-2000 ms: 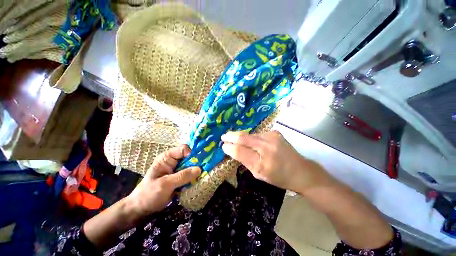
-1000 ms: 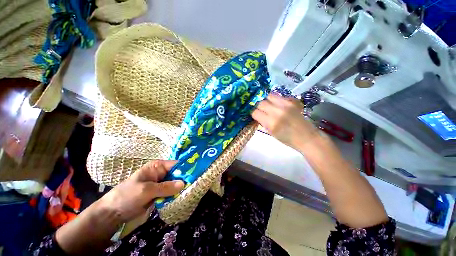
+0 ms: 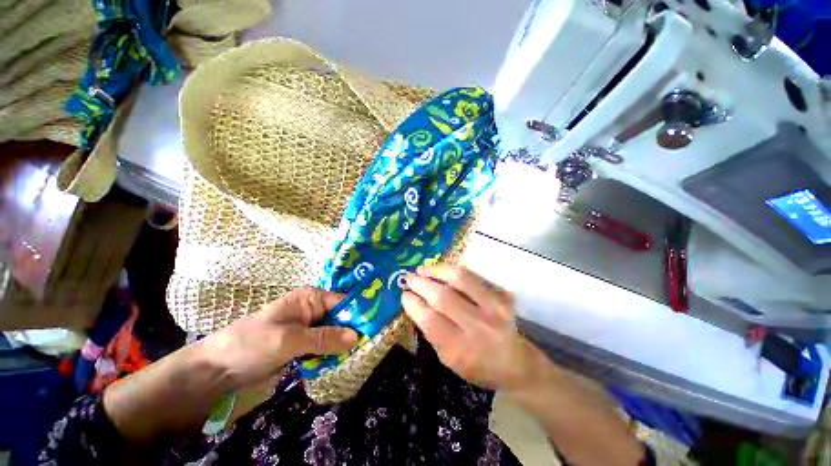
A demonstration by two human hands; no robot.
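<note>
The teal-blue lining (image 3: 410, 196) with yellow-green flowers and white swirls lies along the opening of the beige straw bag (image 3: 237, 264). Its far end is under the sewing machine head at the lit needle area (image 3: 528, 182). My left hand (image 3: 273, 337) pinches the near end of the lining and the bag edge between thumb and fingers. My right hand (image 3: 465, 323) has its fingertips on the lining's right edge, beside the woven rim, between my left hand and the needle. The wide beige shoulder strap (image 3: 202, 136) loops over the bag.
The white sewing machine (image 3: 629, 91) stands at the right. Red-handled snips (image 3: 620, 230) and a second red and dark pair (image 3: 675, 273) lie on its bed. Beige pieces with teal cloth (image 3: 109, 68) are heaped far left. A grey table edge runs at lower right.
My right hand has moved from beside the needle back down the lining toward my left hand. My left hand still holds the near end and has shifted slightly right.
</note>
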